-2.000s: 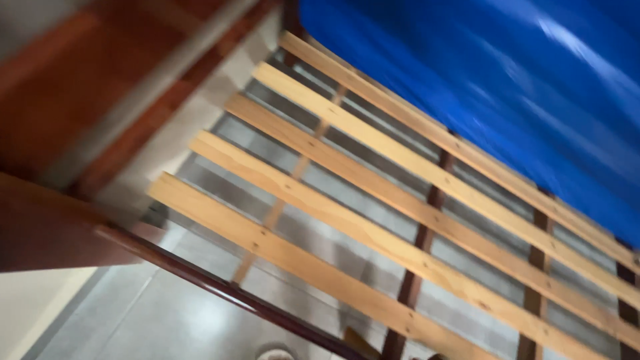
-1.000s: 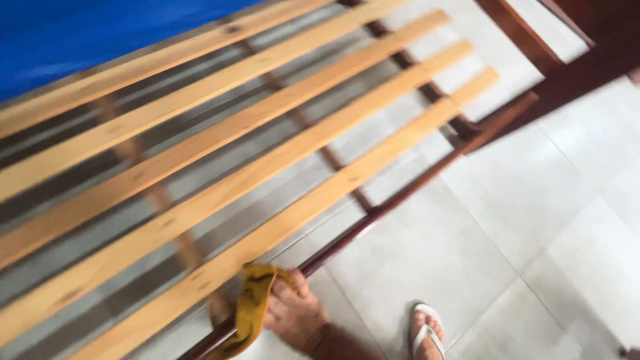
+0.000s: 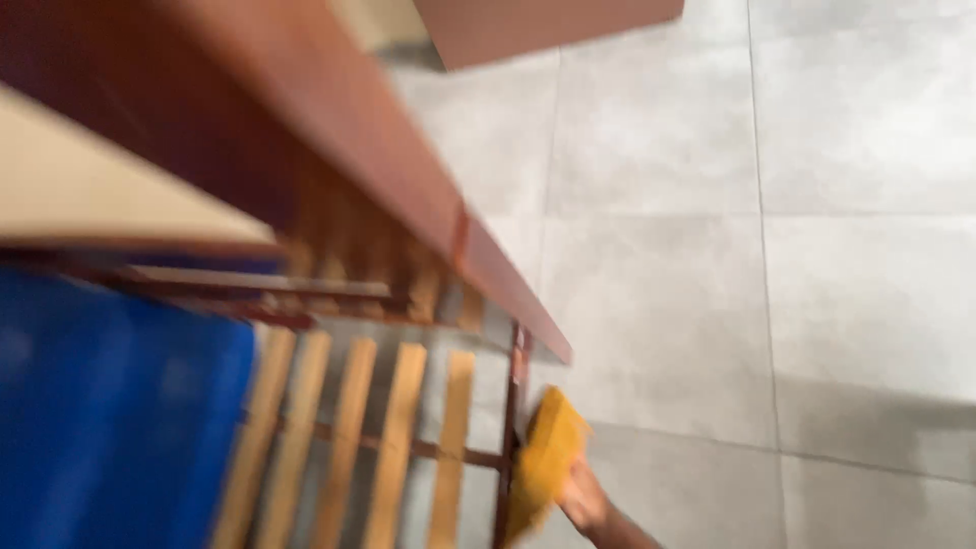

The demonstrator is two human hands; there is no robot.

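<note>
At the bottom, right of centre, my right hand (image 3: 585,496) is closed on a yellow cloth (image 3: 545,461), which lies against the dark red side rail (image 3: 512,412) of a wooden bed frame. The fingers are largely hidden by the cloth, and the view is blurred. Left of the rail, several pale wooden slats (image 3: 394,450) run side by side over a thin dark crossbar (image 3: 423,450). A large reddish-brown end panel (image 3: 427,183) of the frame slants across the upper left. My left hand is out of view.
A blue plastic-like cover (image 3: 122,412) lies at the lower left beside the slats. A reddish-brown piece of furniture (image 3: 541,27) stands at the top. Grey tiled floor (image 3: 663,290) spans the right side.
The view has swung strongly toward an end of the bed frame. My right hand, out of view two seconds ago, came in at the rail with the cloth and still holds it there.
</note>
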